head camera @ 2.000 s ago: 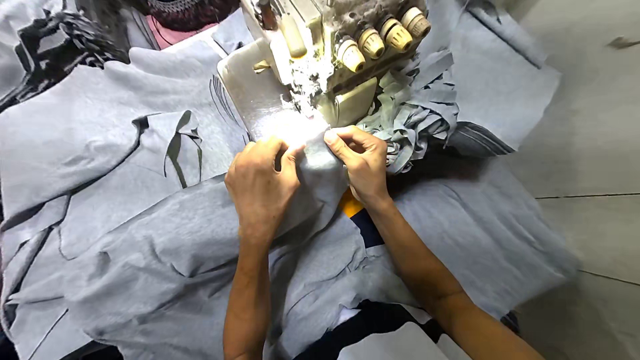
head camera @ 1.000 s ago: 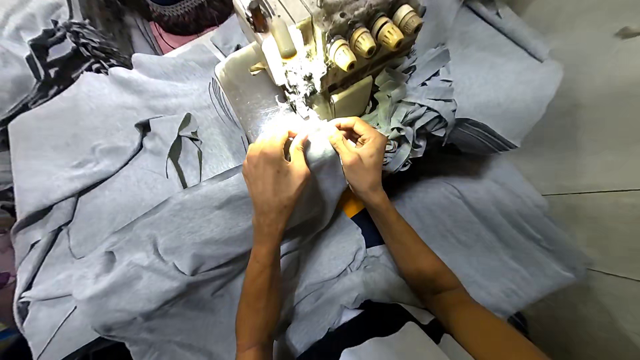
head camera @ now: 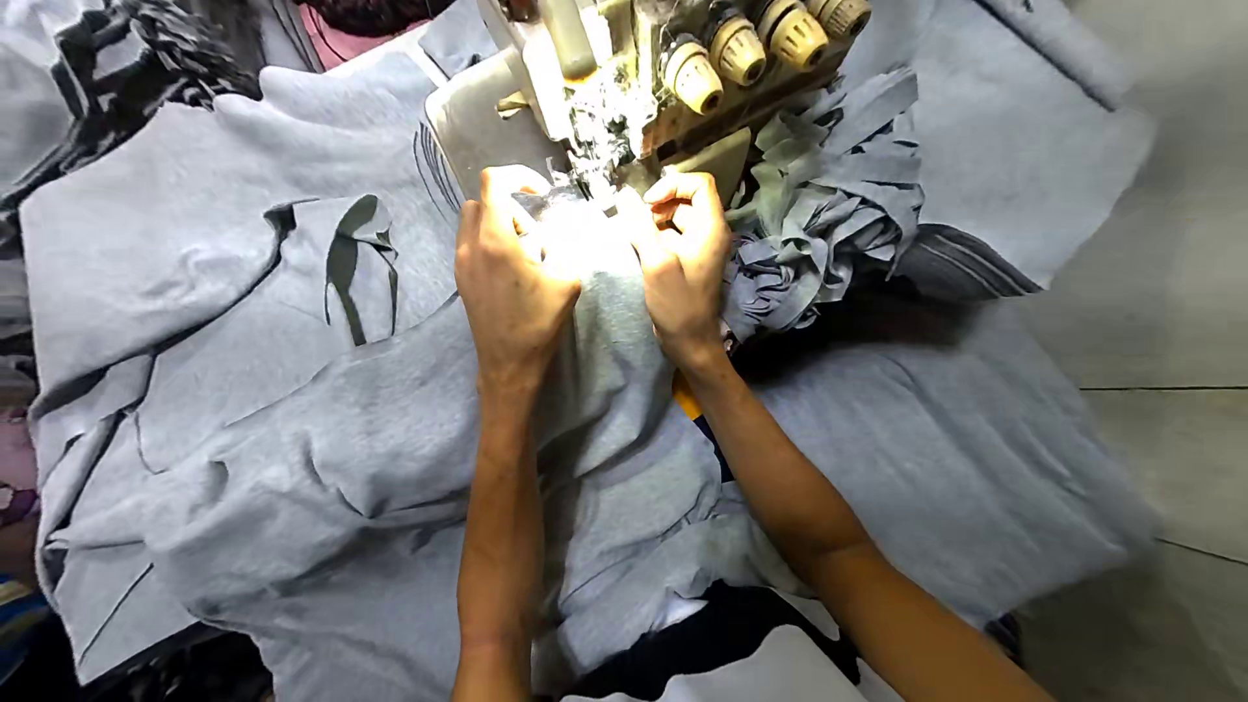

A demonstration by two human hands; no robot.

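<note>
Grey knit fabric [head camera: 614, 331] runs from the lap up to the presser foot area of an overlock sewing machine [head camera: 604, 107], where the lamp's glare washes out detail. My left hand [head camera: 512, 273] grips the fabric just left of and below the needle area. On the right, my right hand [head camera: 684, 258] pinches the same fabric with thumb and fingertips, close to the foot. The fabric edge between the two hands is lost in the bright light, and the needle cannot be made out.
Several tension knobs [head camera: 738, 51] line the machine's top. A bunch of grey fabric trimmings [head camera: 829, 205] hangs right of the machine. Large grey fabric pieces [head camera: 234, 244] spread over the left side, with a dark looped strip [head camera: 346, 268] on them. Tiled floor [head camera: 1170, 341] shows at far right.
The hands have moved a little farther apart at the machine, my left hand to its left side. Both keep hold of the fabric.
</note>
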